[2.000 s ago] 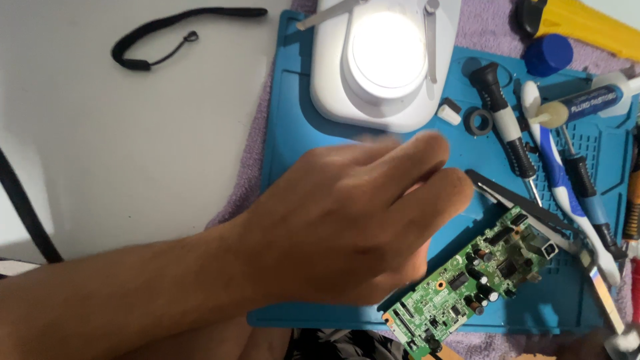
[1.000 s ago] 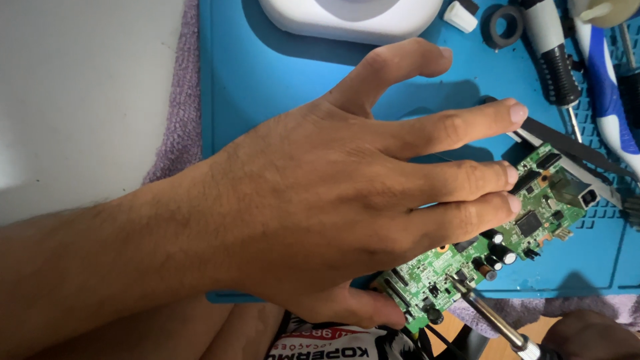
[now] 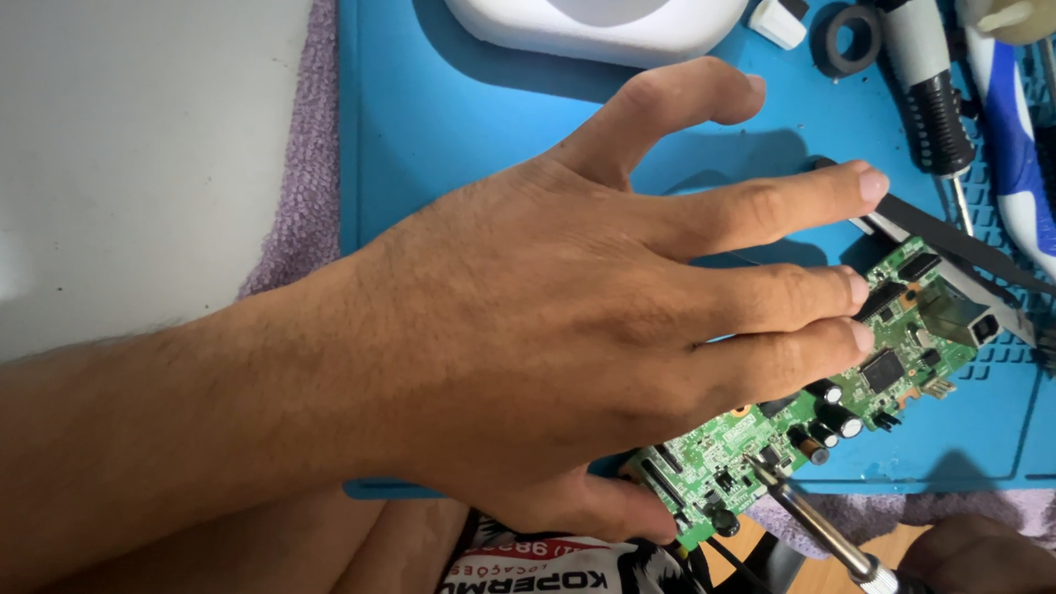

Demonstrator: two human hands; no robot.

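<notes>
My left hand (image 3: 561,330) lies palm down with its fingers spread. Two middle fingertips rest on the green circuit board (image 3: 825,363), and the thumb presses at its lower left end. The board slants upward to the right and bears capacitors, chips and a square metal port. A soldering iron (image 3: 825,528) comes in from the bottom right, its tip at components near the board's lower edge. What appears to be my right hand (image 3: 973,553) is dark and cut off by the bottom edge, around the iron's handle. Tweezers (image 3: 949,239) lie at the board's upper end.
A blue silicone mat (image 3: 462,148) lies under the board, over a purple towel (image 3: 289,181). Along the top are a white lamp base (image 3: 602,33), a small white cap (image 3: 778,23), a black ring (image 3: 847,41), a screwdriver (image 3: 932,99) and a blue-and-white toothbrush (image 3: 1011,140).
My left hand, its fingers bent two seconds ago, has spread out and come down onto the board. The soldering iron has come in at the lower right. The view is closer.
</notes>
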